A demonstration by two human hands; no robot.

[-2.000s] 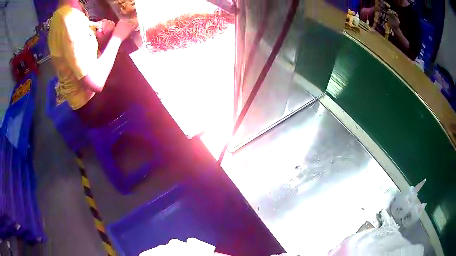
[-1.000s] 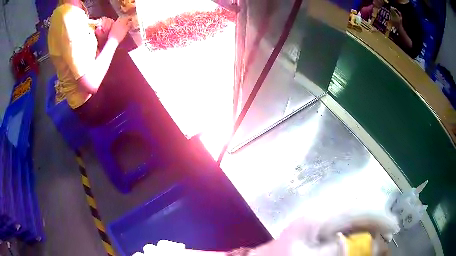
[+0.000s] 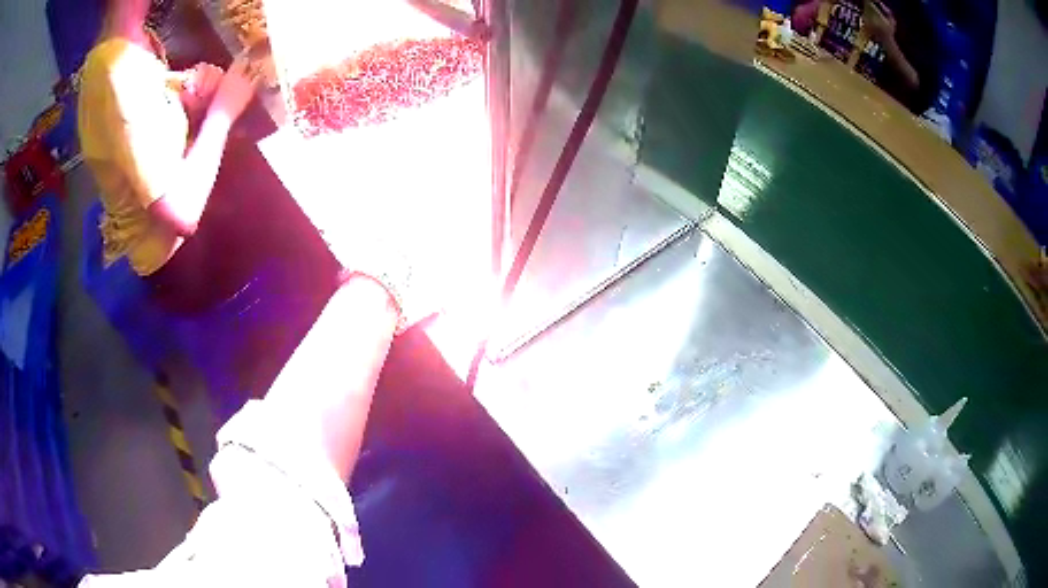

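Note:
My left arm [image 3: 328, 385] reaches up from the bottom left, its pale sleeve rolled back. My left hand, beyond the wrist, is lost in white glare at the bench edge; I cannot tell whether it holds anything. My right hand is not in view. A brown cardboard pad [image 3: 830, 556] with dark stains lies at the bottom right, cut off by the frame. A crumpled white rag [image 3: 879, 508] lies above it. White glue bottles [image 3: 926, 466] stand beside the rag, with a pointed nozzle showing.
The grey metal bench [image 3: 690, 402] borders a green conveyor belt [image 3: 873, 253]. A person in a yellow top [image 3: 126, 149] stands at the upper left; another person [image 3: 879, 40] is beyond the belt. A reddish heap [image 3: 391, 83] lies in the glare. Blue bins [image 3: 442, 517] are below the bench.
The blurred gloved hand with the yellow band has left the bottom right, uncovering the cardboard and rag. My left arm now extends toward the upper left. The view has shifted slightly.

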